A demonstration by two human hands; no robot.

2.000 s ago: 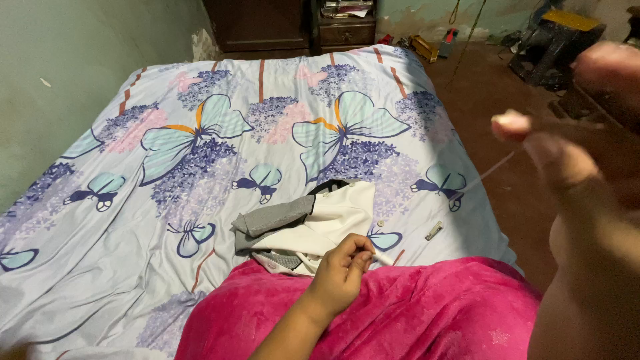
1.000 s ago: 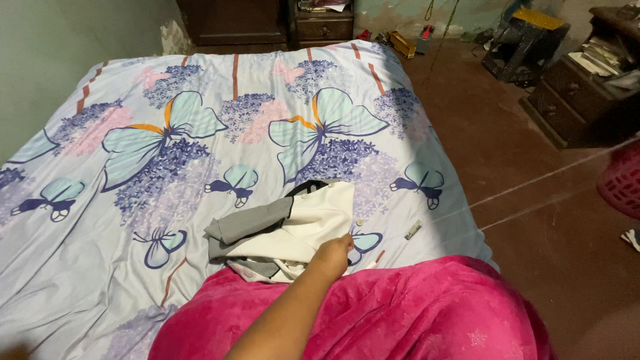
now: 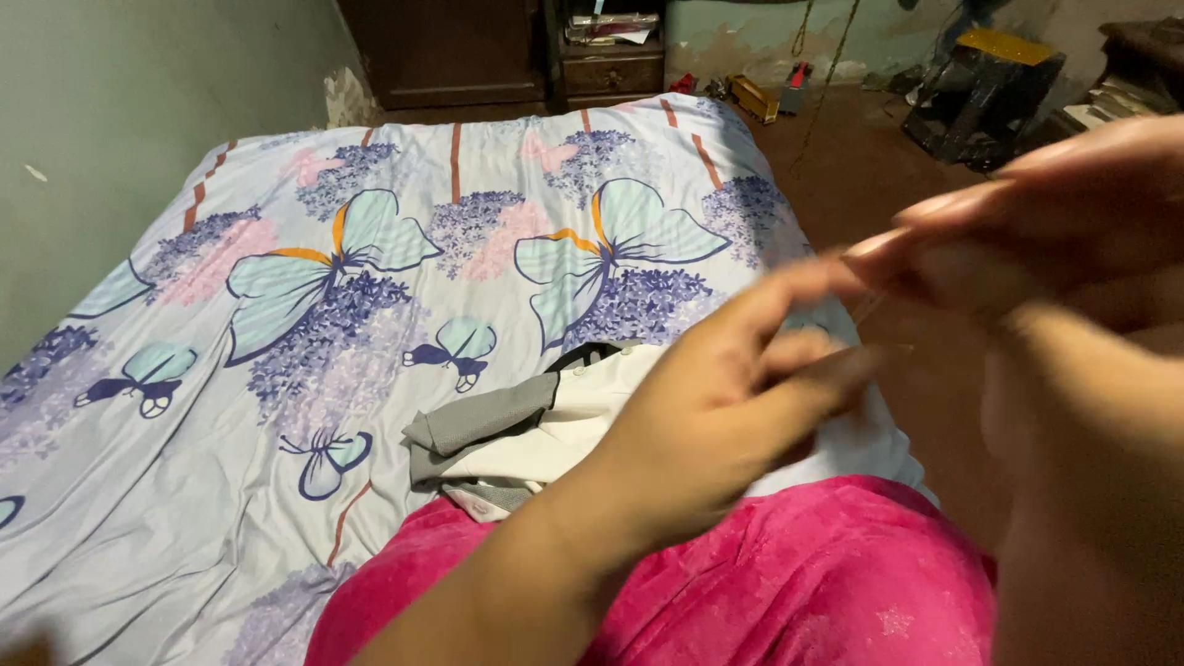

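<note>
My left hand [image 3: 731,398] is raised over the right side of a white and grey garment [image 3: 592,407], its fingers bent. The garment lies crumpled on the bed and has small buttons and a dark-edged collar. At the right, close to the camera, my right hand [image 3: 1036,240] is blurred, its fingers pointing left. The fingertips of both hands meet or overlap; whether a thread or needle is between them cannot be told. A pink plush cloth [image 3: 814,573] lies below the hands, over my lap.
A butterfly-print sheet [image 3: 499,305] covers the bed. Beyond its far edge stand a dark wooden cabinet [image 3: 610,74] and a yellow toy truck [image 3: 754,97]. A black stand with a yellow top [image 3: 1004,46] is on the floor at the upper right.
My left hand has moved up and right, away from the garment. My right hand, out of view one second ago, is back beside it. The thin thread seen stretched rightward earlier is not clearly visible now.
</note>
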